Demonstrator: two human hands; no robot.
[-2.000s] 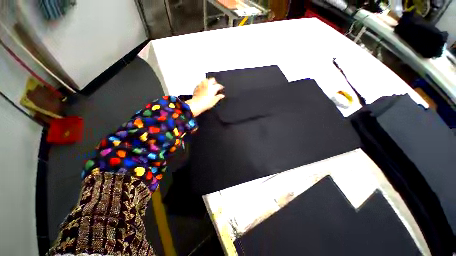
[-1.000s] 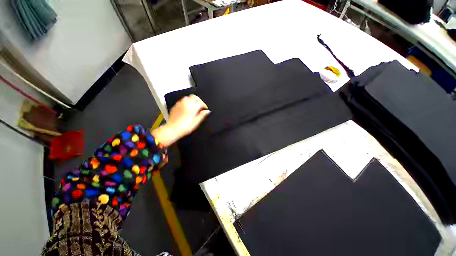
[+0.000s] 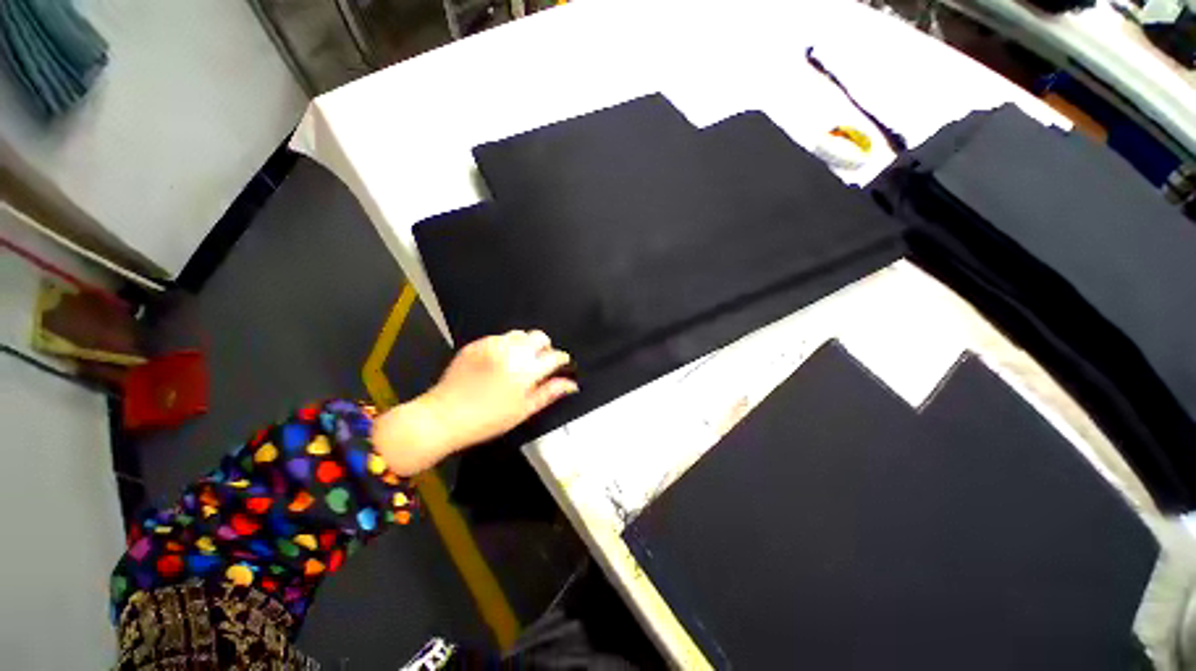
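Observation:
A wide black panel [image 3: 656, 236] with stepped far corners lies on the white table, its left side overhanging the edge. A dark ridge or fold runs along its near side. My left hand [image 3: 505, 380], bare, lies palm down over its near left edge, fingers bent; whether they pinch the edge is unclear. A second black panel [image 3: 892, 524] with a notched far edge lies on the pale, stained work board [image 3: 708, 433] nearer me. My right hand is not in view.
A thick black pile [image 3: 1062, 249] stands at the right. A white-and-yellow item, possibly a tape roll [image 3: 846, 147], and a thin black strip [image 3: 853, 98] lie at the far side. A red object [image 3: 165, 389] and a yellow floor line [image 3: 459, 557] are at the left.
My left hand has moved down along the left side of the far panel towards me. The dark ridge now lies closer to the near edge. The view has shifted, too.

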